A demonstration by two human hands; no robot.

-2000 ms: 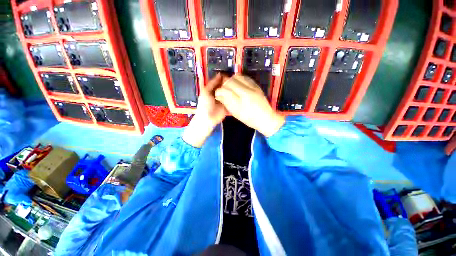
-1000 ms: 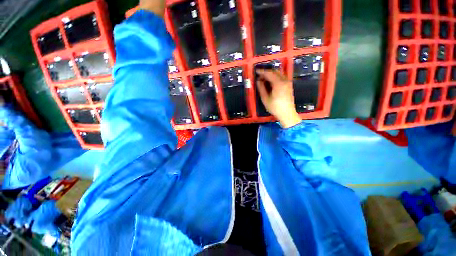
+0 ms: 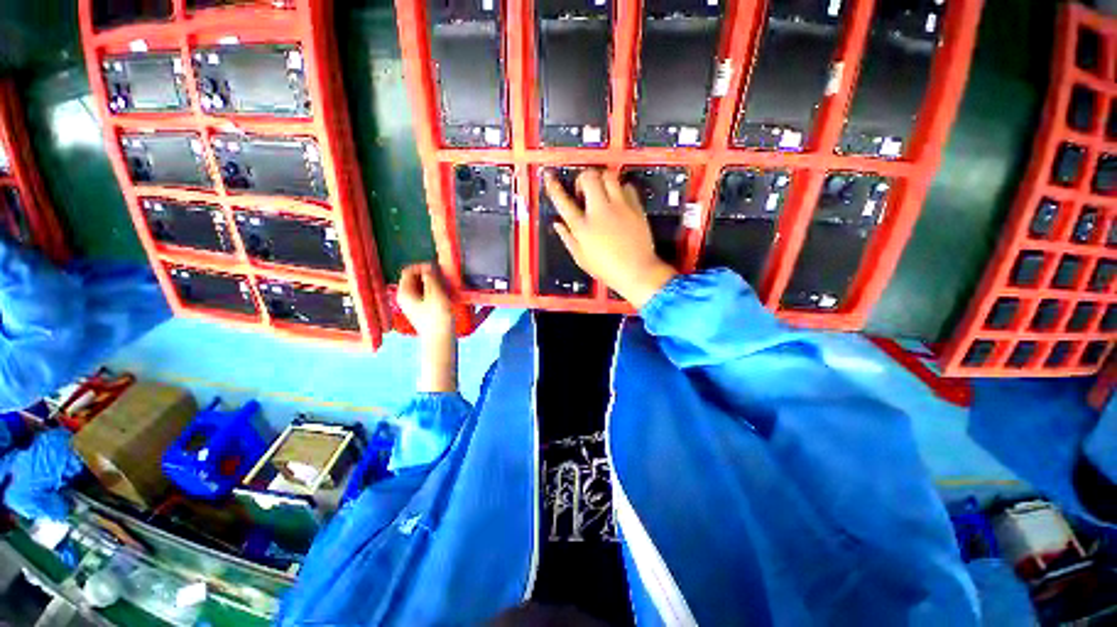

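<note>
An orange-red foam tray lies in front of me with two rows of pockets, each holding a black phone back housing. My right hand is over the near row, fingertips at the camera end of the second housing from the left and partly covering it and the one beside it. The fingers are bent; I see nothing held. My left hand is at the tray's near left corner, fingers curled, with no part visible in it. Whether it holds something small cannot be told.
Sideways phone trays lie at left. A small-part tray with black square parts lies at right. Dark green bench surface shows between the trays. Blue sleeves of another person are at far left. Boxes and blue crates stand behind.
My left hand has come back from the far left side of the tray to its near left corner. My right hand has moved left along the near row. The view has shifted.
</note>
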